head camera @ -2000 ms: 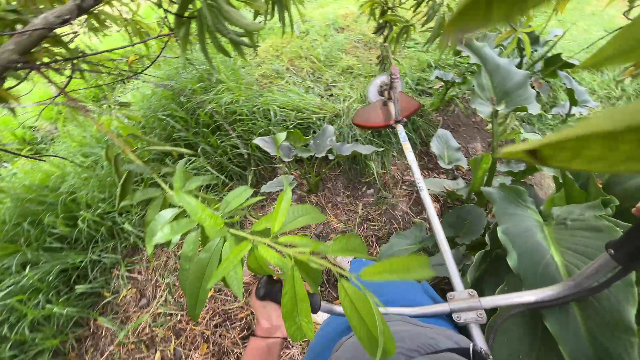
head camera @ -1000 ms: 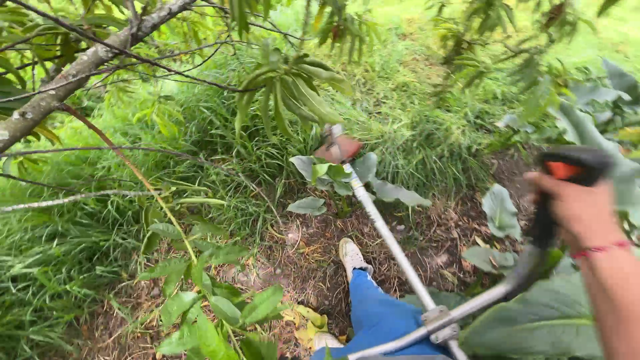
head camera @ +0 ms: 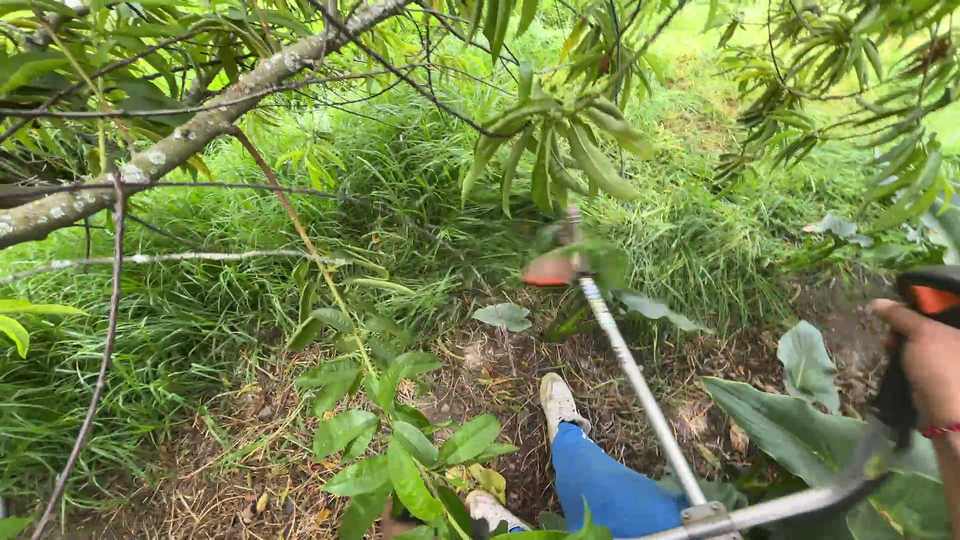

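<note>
My right hand (head camera: pixel 930 367) grips the black control handle (head camera: pixel 896 382) of a string trimmer at the right edge; a red band circles the wrist. The trimmer's metal shaft (head camera: pixel 641 390) slants up and left from its handlebar clamp (head camera: pixel 705 514). At its far end, the orange-red guard (head camera: pixel 549 271) sits low in the grass, partly hidden by leaves and blurred. Broad grey-green leaves (head camera: pixel 664 311) lie against the head. My left hand cannot be made out; leaves cover the bottom edge near the handlebar's left side.
A lichen-spotted branch (head camera: pixel 187 139) crosses the upper left, with thin twigs (head camera: pixel 112 337) hanging below. A leafy shoot (head camera: pixel 409 457) rises between the camera and my shoes (head camera: pixel 559 405). Tall grass (head camera: pixel 390 172) borders the bare soil. Large broad leaves (head camera: pixel 802 427) stand at the right.
Two seconds ago my left hand showed on the left grip; now it is out of sight. My right hand has come into view. The trimmer head now overlaps the broad-leaved plant and grass edge.
</note>
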